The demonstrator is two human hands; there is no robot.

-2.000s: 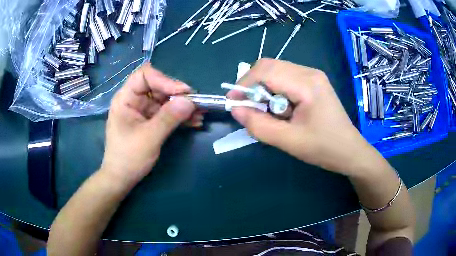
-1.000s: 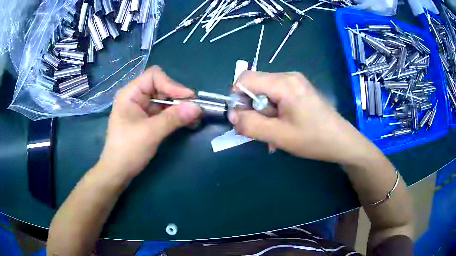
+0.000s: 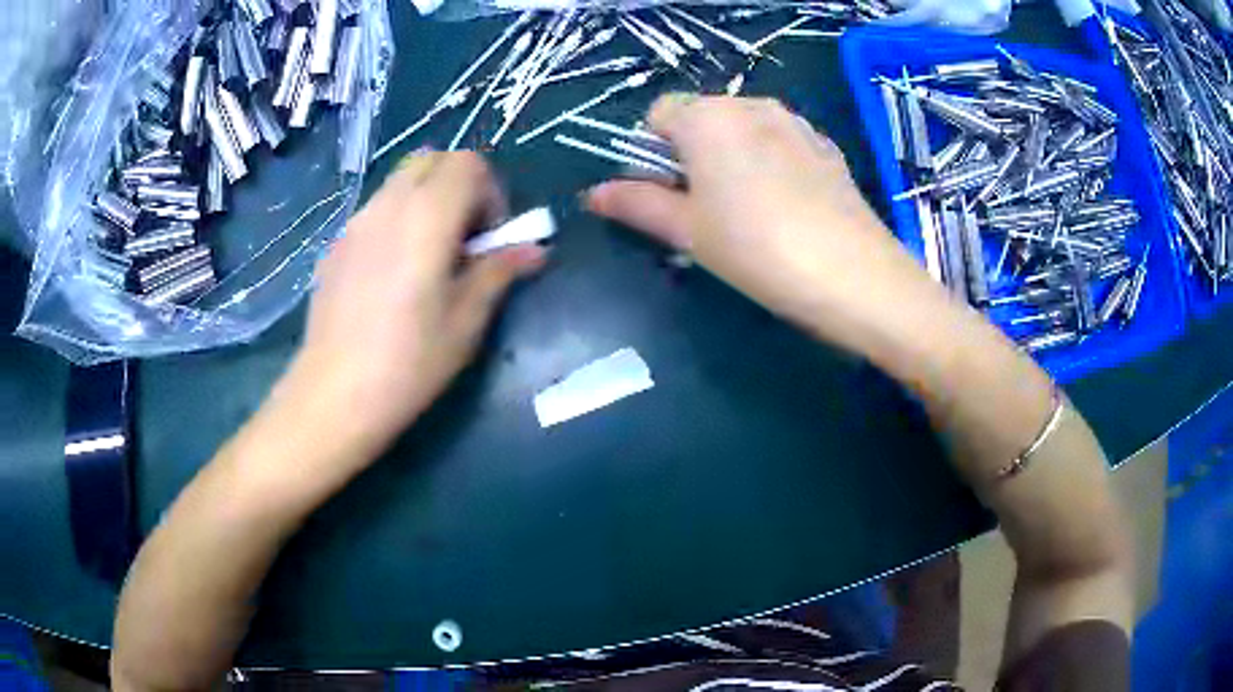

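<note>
My left hand [image 3: 419,264] is closed on a short white sleeve [image 3: 514,231] that sticks out between thumb and fingers. My right hand [image 3: 737,203] is at the lower edge of the stem insert pile [image 3: 568,57], with thin pale rods [image 3: 609,146] at its fingertips. Its thumb is apart from its forefinger. The palm side is hidden, so I cannot tell whether the rods are gripped or what else it holds. A flat white strip [image 3: 594,387] lies on the dark green table [image 3: 649,527] below the hands.
A clear plastic bag [image 3: 68,304] of metal tubes [image 3: 169,257] is at left. A blue tray [image 3: 892,162] of silver units is at right, with more units beyond. A black glossy object [image 3: 98,466] lies at left. A small white ring [image 3: 446,634] is near the front edge.
My hands have moved apart. My left hand now has the white sleeve instead of the silver tube and rod. My right hand has moved up to the insert pile. The whole view has shifted slightly.
</note>
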